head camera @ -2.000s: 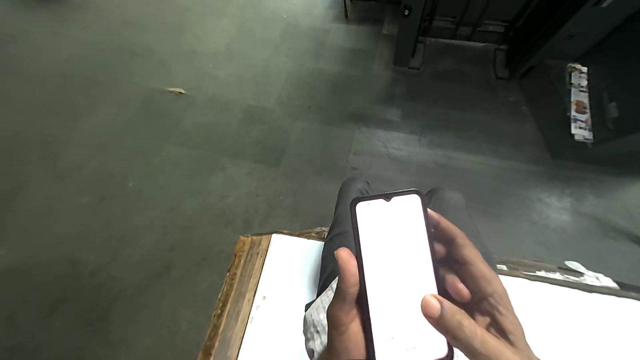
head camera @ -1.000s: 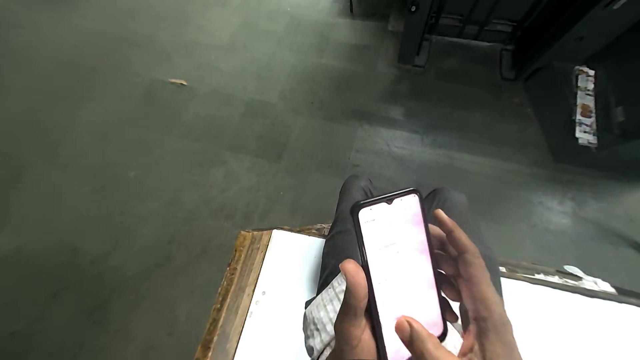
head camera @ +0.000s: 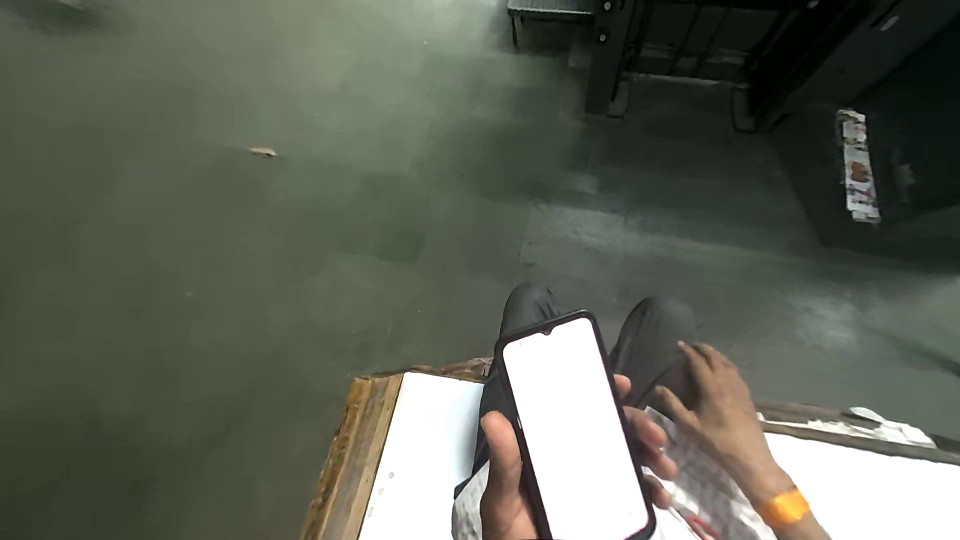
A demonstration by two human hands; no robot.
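Note:
A smartphone [head camera: 574,427] in a dark case lies in my left hand [head camera: 506,480], its bright white screen facing up. The left thumb rests along the phone's left edge, and the fingers curl round its right edge. To the right, my right hand [head camera: 716,409] is off the phone, over my right thigh, with its fingers apart and nothing in them. An orange band [head camera: 787,506] circles the right wrist. My legs in dark trousers [head camera: 656,334] show beyond the phone.
I sit on a white-topped surface [head camera: 420,435] with a worn wooden edge [head camera: 352,450]. Dark metal equipment [head camera: 607,67] stands on the grey floor [head camera: 300,262] ahead. A strip with coloured patches [head camera: 859,169] is at the right, and a small scrap [head camera: 262,151] lies on the floor.
My right hand has left the phone and moved right, over my thigh. The left hand still holds the phone. The screen, faintly pinkish one second ago, is now plain white.

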